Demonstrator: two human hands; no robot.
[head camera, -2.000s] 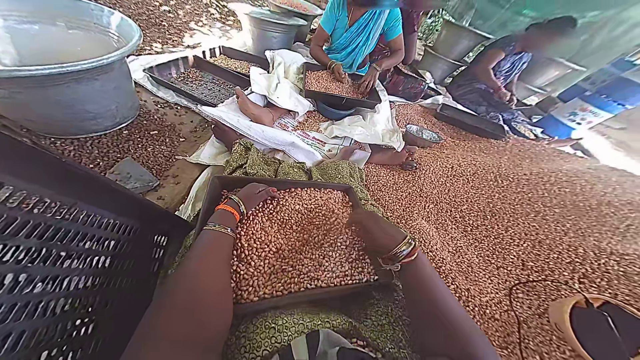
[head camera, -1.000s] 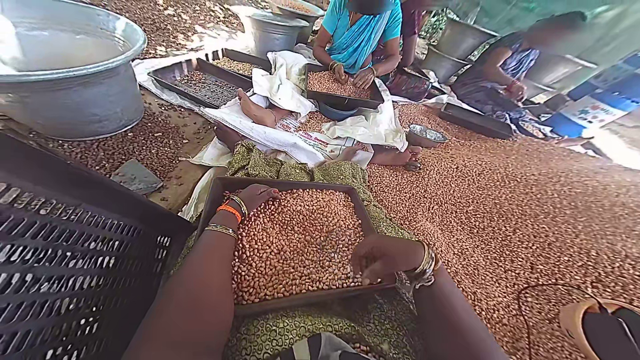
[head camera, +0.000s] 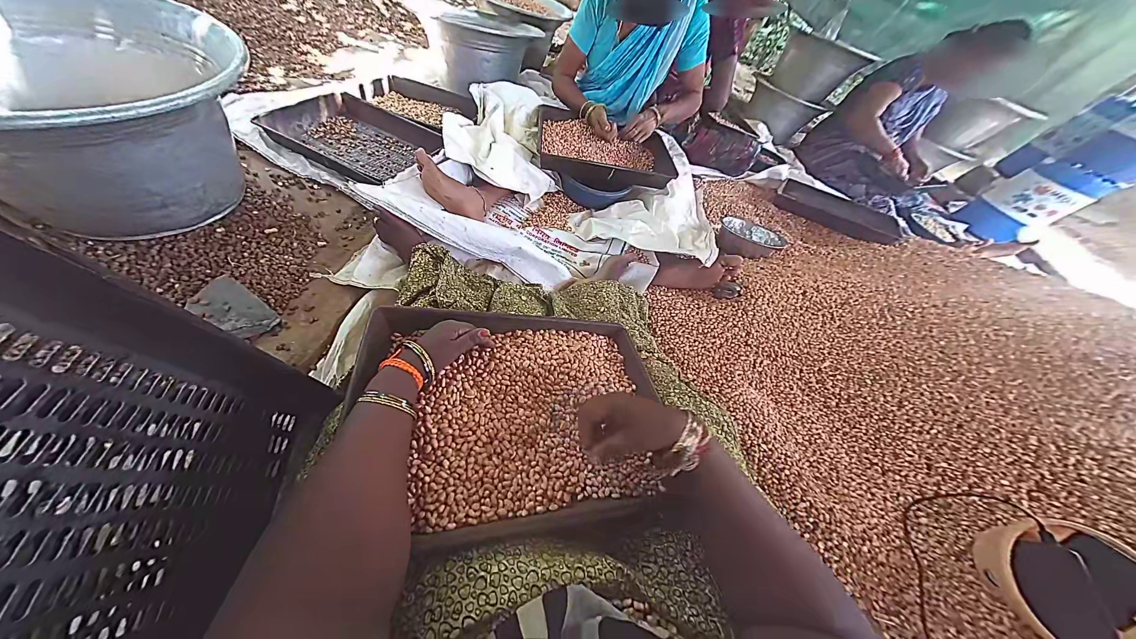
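A dark rectangular tray (head camera: 532, 524) full of reddish-brown nuts or kernels (head camera: 497, 426) rests on a green patterned cloth (head camera: 692, 390) over my lap. My left hand (head camera: 451, 344) lies at the tray's upper left, palm down on the nuts near the rim, with bangles and an orange band at the wrist. At the tray's right side my right hand (head camera: 626, 428) is just over the nuts, its fingers curled and blurred; whether it has nuts in it is hidden.
A black slotted plastic crate (head camera: 133, 461) stands at the left, a large metal tub (head camera: 115, 142) behind it. A heap of nuts (head camera: 932, 382) spreads at the right. Ahead, a co-worker (head camera: 635, 62) handles nuts in another tray (head camera: 612, 173). A cable and bowl (head camera: 994, 568) are at lower right.
My right hand has moved from the tray's right rim, first down toward the lower right corner, then back up a little over the nuts. My left hand has stayed at the upper left.
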